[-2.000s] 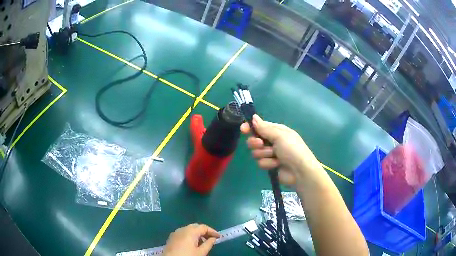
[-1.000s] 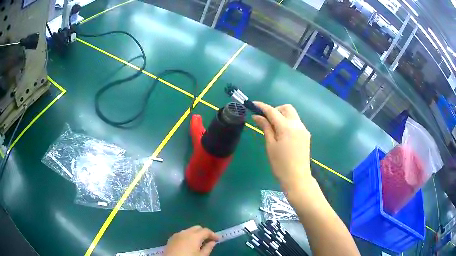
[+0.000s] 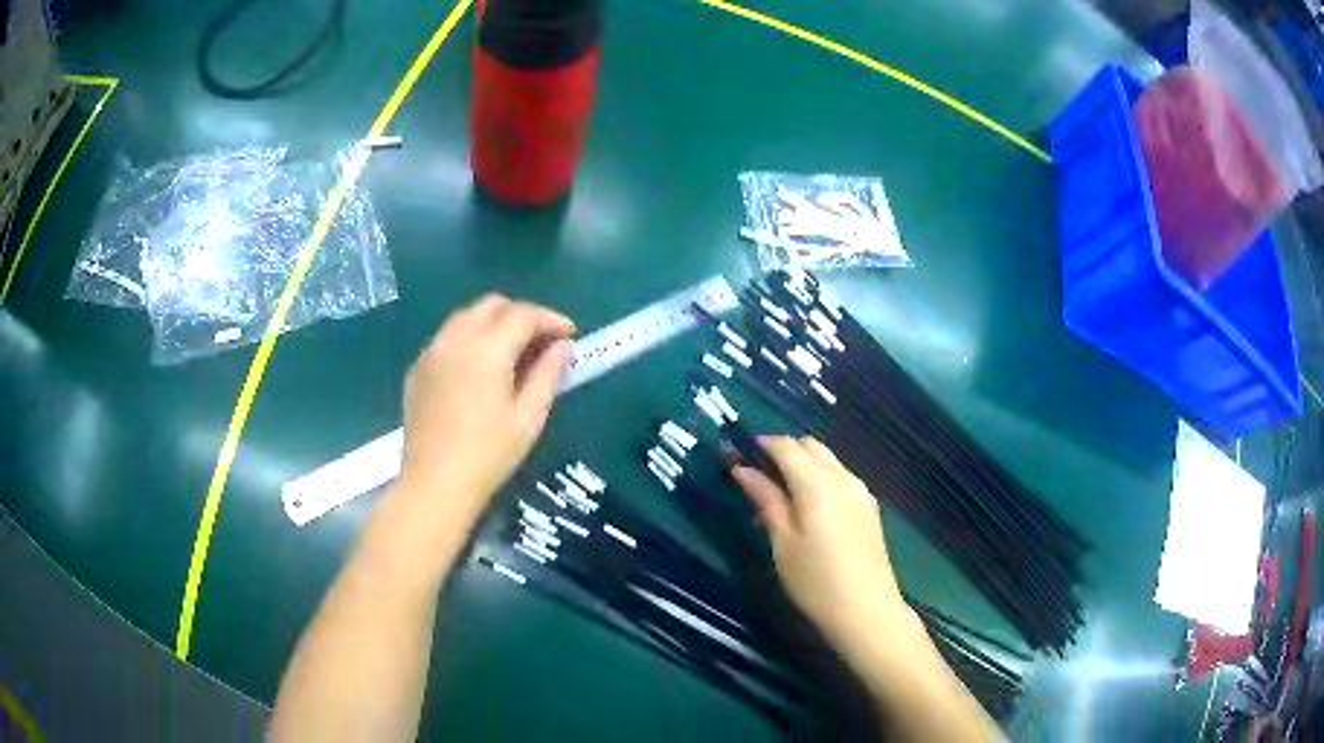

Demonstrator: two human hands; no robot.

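My right hand point(image 3: 820, 530) is closed on a small fan of black wires with white sleeves point(image 3: 713, 405) near their ends, low over the bench at centre. My left hand point(image 3: 487, 385) rests on the steel ruler point(image 3: 349, 476), fingertips at its edge; whether it grips anything is hard to tell. A large bundle of sleeved black wires point(image 3: 944, 450) lies to the right of my right hand. More sleeved wires point(image 3: 654, 573) lie below and left of it. Some wires are hidden under my right hand.
The red heat gun point(image 3: 533, 124) stands at the top, its nozzle cut off. Crumpled clear bags point(image 3: 218, 254) lie left. A small bag of white sleeves point(image 3: 823, 221) lies above the wires. The blue bin point(image 3: 1179, 312) with a bag of red-pink parts point(image 3: 1208, 174) and white paper point(image 3: 1212, 534) are right.
The view has tilted down. My right hand has brought its wires from the heat gun nozzle down beside the bench bundles. My left hand stays at the ruler. More wires are visible.
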